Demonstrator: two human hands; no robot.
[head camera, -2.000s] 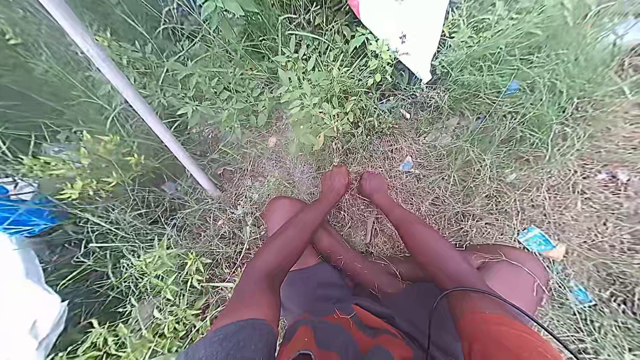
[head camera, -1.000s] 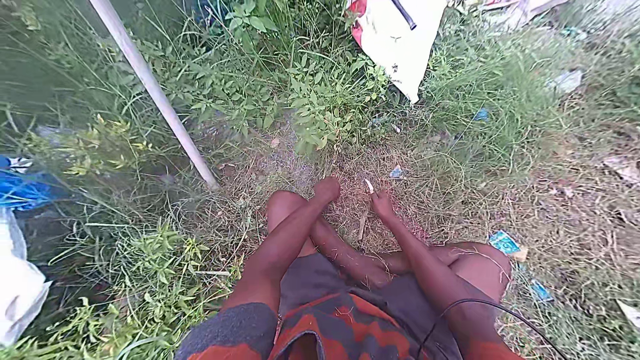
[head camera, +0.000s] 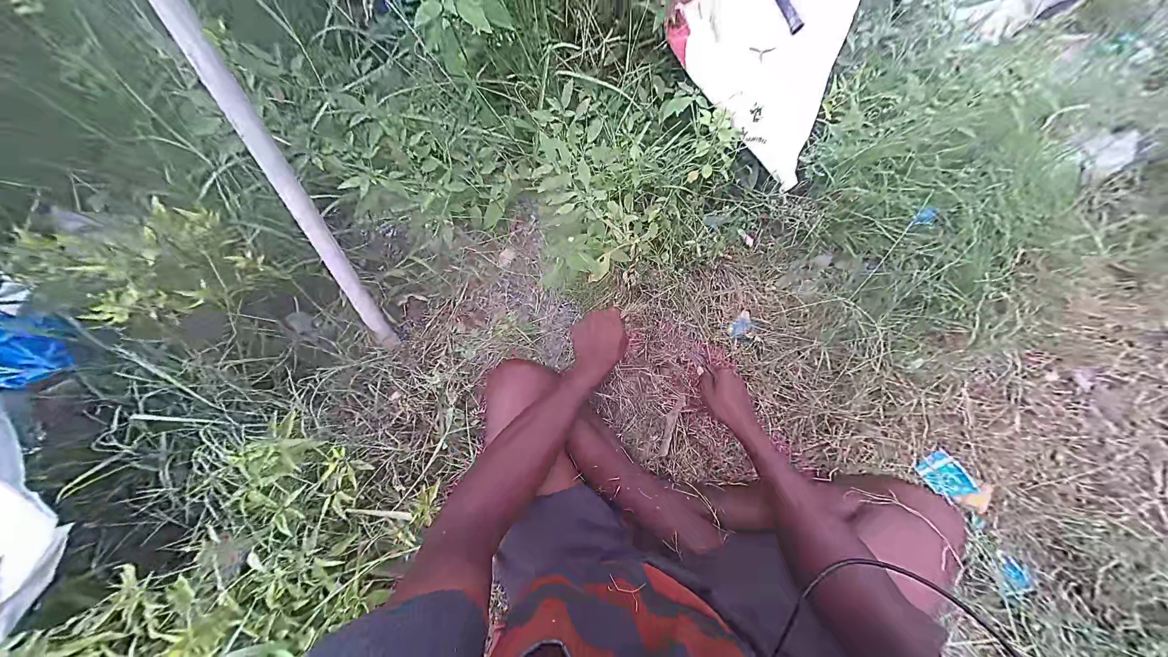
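Note:
My left hand (head camera: 599, 345) is a closed fist above the dry grass, past my bent knee; whether something thin is inside it cannot be made out. To its right and a little lower, my right hand (head camera: 724, 392) has its fingers curled around a small thing at the fingertips, too blurred to name. The two hands are apart. Dry cut grass (head camera: 648, 392) covers the ground between them, with a flat brown strip (head camera: 671, 427) lying on it just before my crossed shins.
A pale pole (head camera: 283, 182) slants into the ground at the left. Ahead lies a white sack (head camera: 776, 82) with a dark rod end on it. Blue wrappers (head camera: 946, 474) lie at the right; blue plastic (head camera: 32, 351) and white sheeting (head camera: 27, 547) are at the left. A black cable (head camera: 867, 563) crosses my right arm.
My hands were close together two seconds ago and are now apart. A pale, thin thing showed clearly at my right fingertips one second ago; it is now hard to see.

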